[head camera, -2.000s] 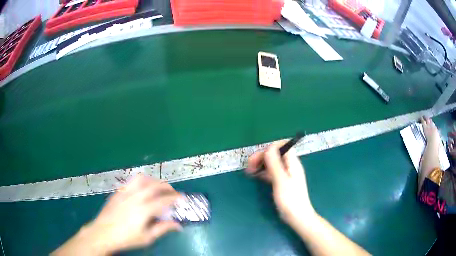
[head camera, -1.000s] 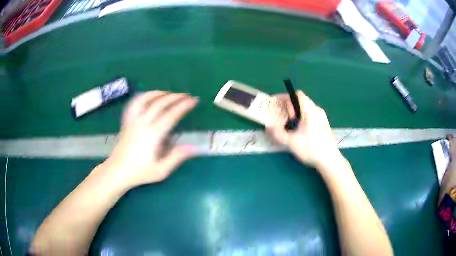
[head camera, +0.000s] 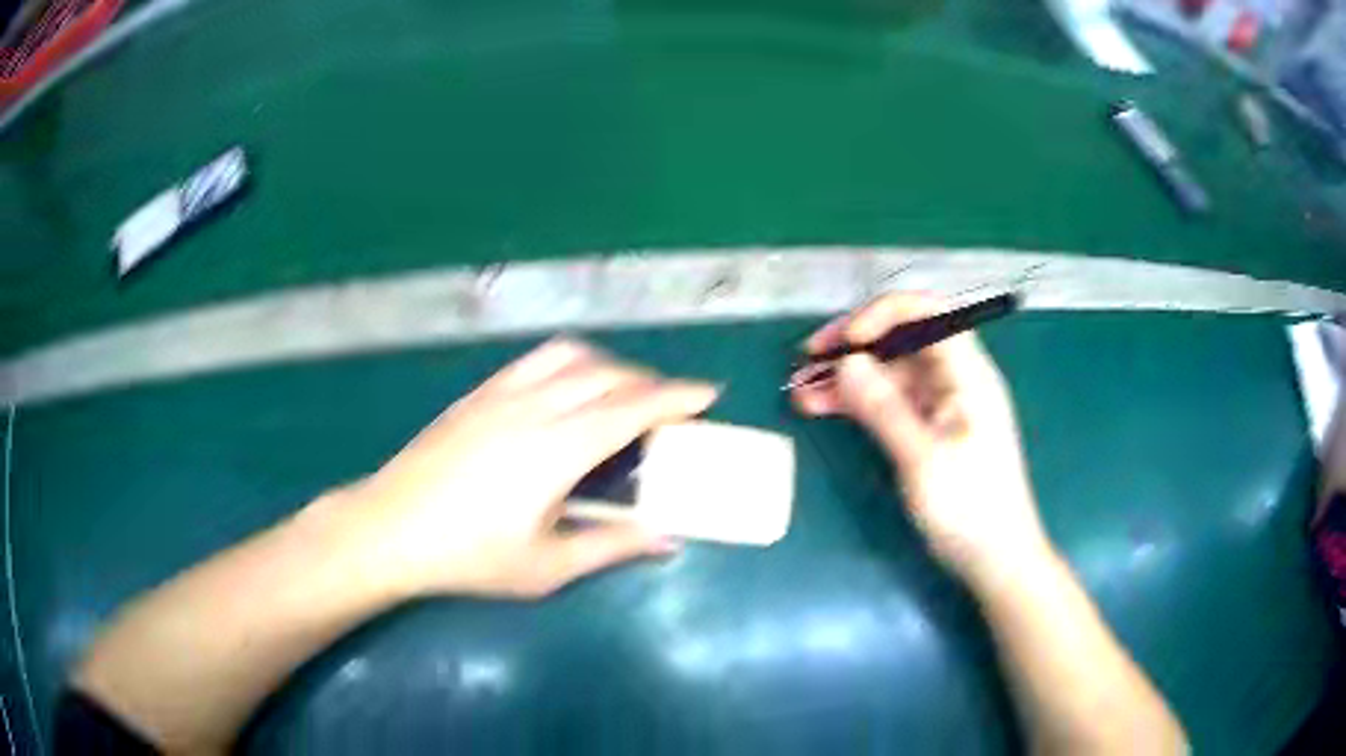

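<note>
A phone unit (head camera: 719, 482) lies on the near green worktop in front of me, its bright white end pointing right and a dark area showing beside my fingers. My left hand (head camera: 546, 480) holds it by its left end, fingers above and thumb below, covering that end. My right hand (head camera: 923, 406) holds black tweezers (head camera: 945, 328) like a pen, just right of the unit and not touching it. The thin tip points left; it is too blurred to tell whether the tips are closed.
Another phone unit (head camera: 182, 211) lies on the far green surface at the left. A narrow pale-and-dark unit (head camera: 1160, 157) lies at the far right. A scuffed metal strip (head camera: 620, 290) crosses between the surfaces. White paper (head camera: 1318, 377) and part of a person's arm are at the right edge.
The pale phone unit has come from the far surface to the near worktop, now in my left hand. My right hand has let go of it and keeps the tweezers. The view has shifted.
</note>
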